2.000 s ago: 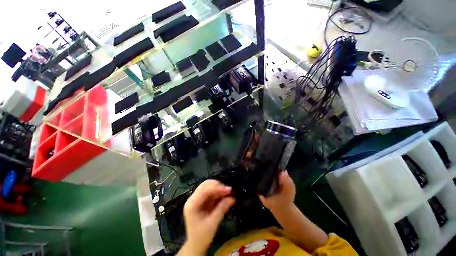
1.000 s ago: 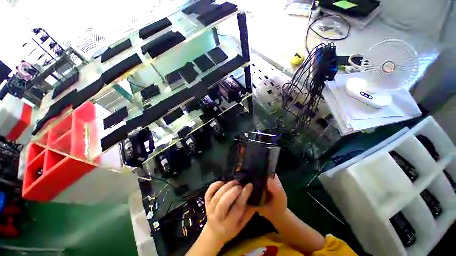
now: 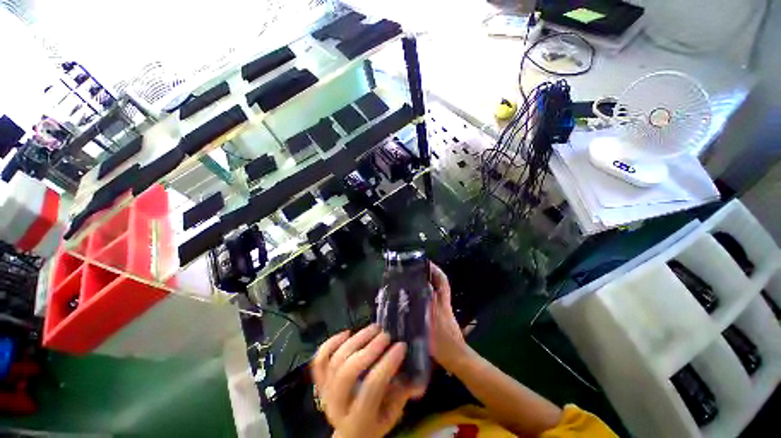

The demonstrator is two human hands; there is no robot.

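A black camcorder (image 3: 406, 312) stands roughly upright between my hands at the lower middle, with a silvery ring at its top end. My left hand (image 3: 360, 376) is on its left side and lower end, fingers lying across it. My right hand (image 3: 445, 321) is on its right side, partly hidden behind it. Both hands are bare. More black camcorders stand on the rack's lower level, one of them at its left end (image 3: 240, 258).
The clear-shelved rack (image 3: 413, 77) with black foam pads is ahead. A red divided foam tray (image 3: 107, 316) is at left. A white foam tray (image 3: 634, 342) holding black camcorders is at right. A cable bundle (image 3: 548, 120), a small fan (image 3: 659, 115) and papers (image 3: 599, 205) are at right rear.
The camcorder has moved left and turned, now showing a different long side. My left hand has shifted left and down, and my right hand has moved up along the camcorder's side.
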